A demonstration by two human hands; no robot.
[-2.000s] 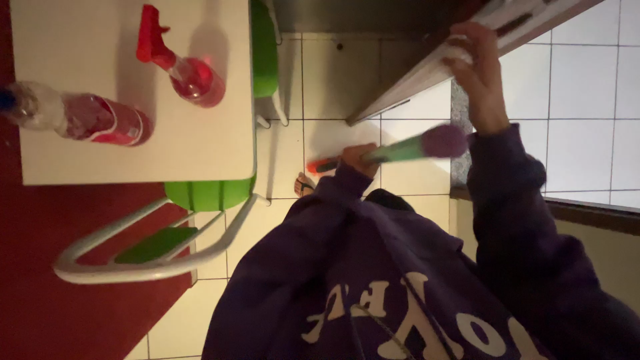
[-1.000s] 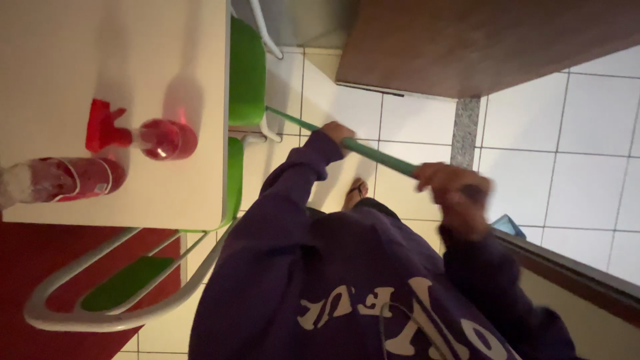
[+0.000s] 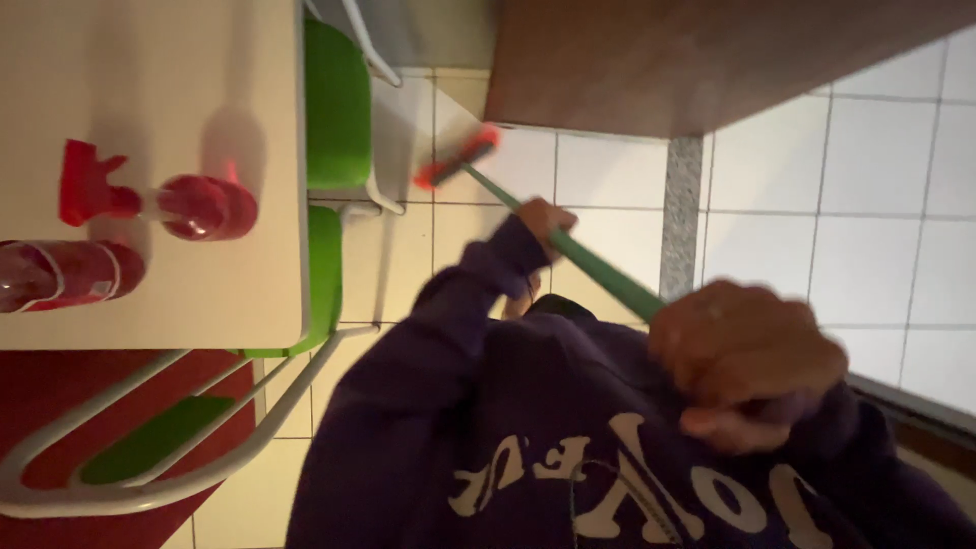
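Note:
A broom with a green handle, a dark head and red bristles slants across the view, its head low by the floor at upper centre and slightly blurred. My left hand grips the handle partway down. Nearer the camera, my right hand is closed around the upper end of the handle, which the fingers mostly hide.
At left, a white table holds a red spray bottle and a bottle of red liquid. Green-seated chairs with white frames adjoin it. A brown door stands above a stone threshold.
My right hand, at the door two seconds ago, has come down to the handle and now grips its upper end. The broom head has come into fuller view near the door's lower corner.

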